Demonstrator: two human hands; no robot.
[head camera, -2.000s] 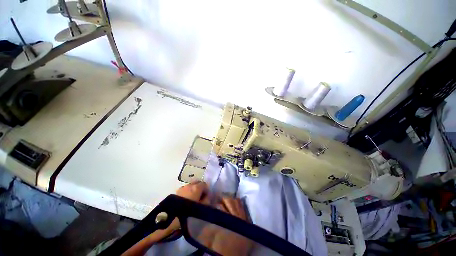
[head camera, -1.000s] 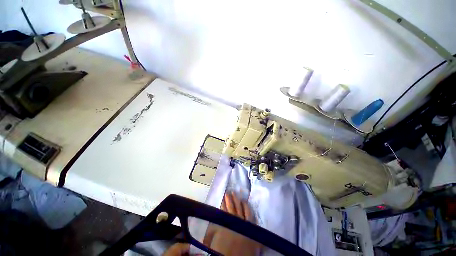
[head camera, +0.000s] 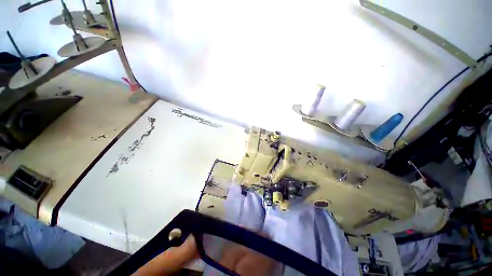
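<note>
The pale lavender-grey garment piece (head camera: 310, 237) lies under the needle area (head camera: 253, 190) of the cream sewing machine (head camera: 350, 191) and hangs over the table's front edge. My right hand (head camera: 245, 259) is low on the cloth, seen through the eyeglass lens; the black frame crosses its fingers. My left hand (head camera: 180, 253) is just left of it, partly behind the frame and cut off by the lower edge. Fingertips of both hands are hidden or blurred, so their grip cannot be told.
The slide plate (head camera: 217, 186) is set in the white table (head camera: 156, 167). Two white thread cones (head camera: 350, 114) and a blue one (head camera: 387, 128) stand behind the machine. A beige table (head camera: 70, 135) with another machine is at the left. Cloth (head camera: 40, 237) lies low at the left.
My left hand has risen from the lower edge towards the right hand. My right hand sits lower, farther from the needle area than two seconds ago. The head view has shifted.
</note>
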